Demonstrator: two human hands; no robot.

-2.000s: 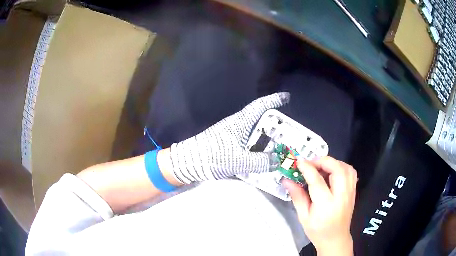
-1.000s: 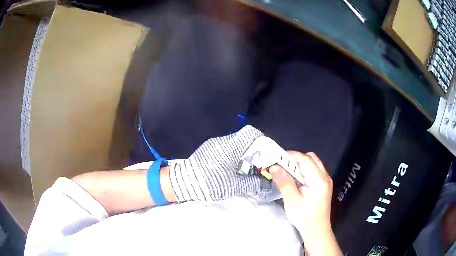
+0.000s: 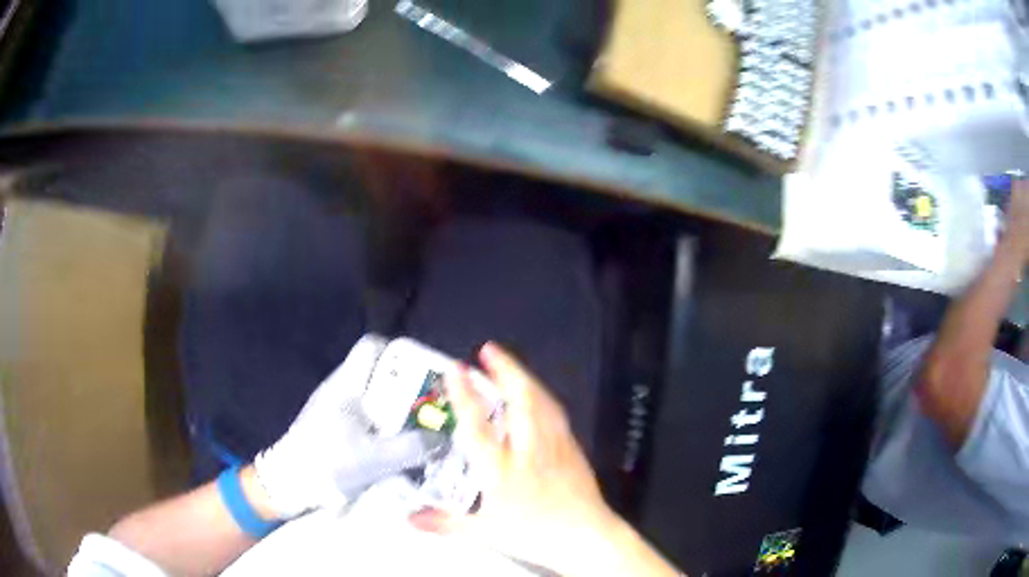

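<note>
A white plastic housing shell is held over the dark-clad lap, its open side partly facing up. A small green circuit board with a yellow block and a bit of red wire shows inside it. My left hand, in a striped glove with a blue wrist band, holds the shell from the left. My bare right hand is at the shell's right side with its fingers over it, blurred. Whether the right fingers grip the shell or a part in it is hidden.
A brown carton stands at left. A black "Mitra" surface lies at right. The dark green bench holds a thin silver strip, an insert tray, a white object and white slotted housings. Another person's arm is at far right.
The view has swung up and right, showing more bench and another person's arm. The shell, tilted side-on a second ago, now shows its inside with the board again.
</note>
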